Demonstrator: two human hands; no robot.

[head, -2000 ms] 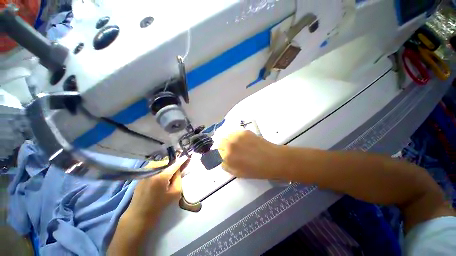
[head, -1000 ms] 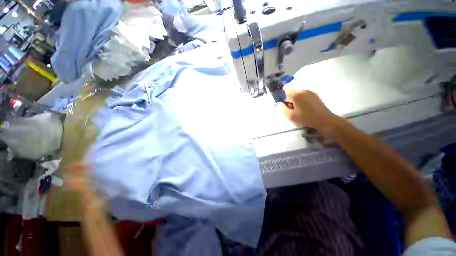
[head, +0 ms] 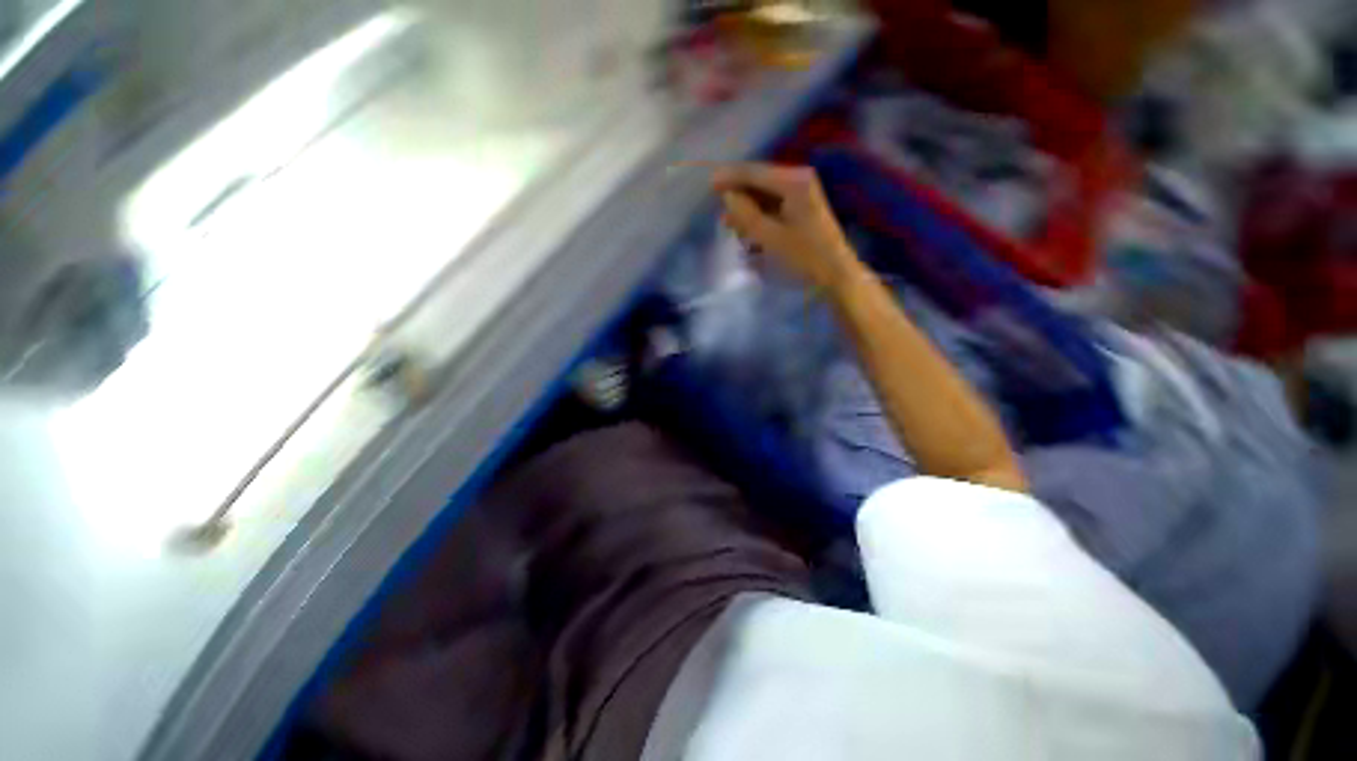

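Observation:
The view is blurred. My right hand [head: 781, 223] is above the near edge of the machine table, beside the blue basket [head: 967, 253]. Its fingers are curled, and the blur hides whether it holds anything. Grey-blue cut pieces [head: 878, 387] lie in the blue basket below my hand and forearm. The white machine table [head: 432, 208] runs diagonally on the left, bright under the lamp. My left hand is not in the picture.
A red basket [head: 1079, 208] stands beyond the blue one. A grey-blue cloth heap [head: 1191, 491] lies at the right. Blurred red and yellow items [head: 714, 60] sit at the table's far end. My lap in dark cloth [head: 640, 520] is below the table edge.
The view has swung right, from the needle area and light blue garment to the baskets. My right hand has left the presser foot. My left hand has gone out of the picture.

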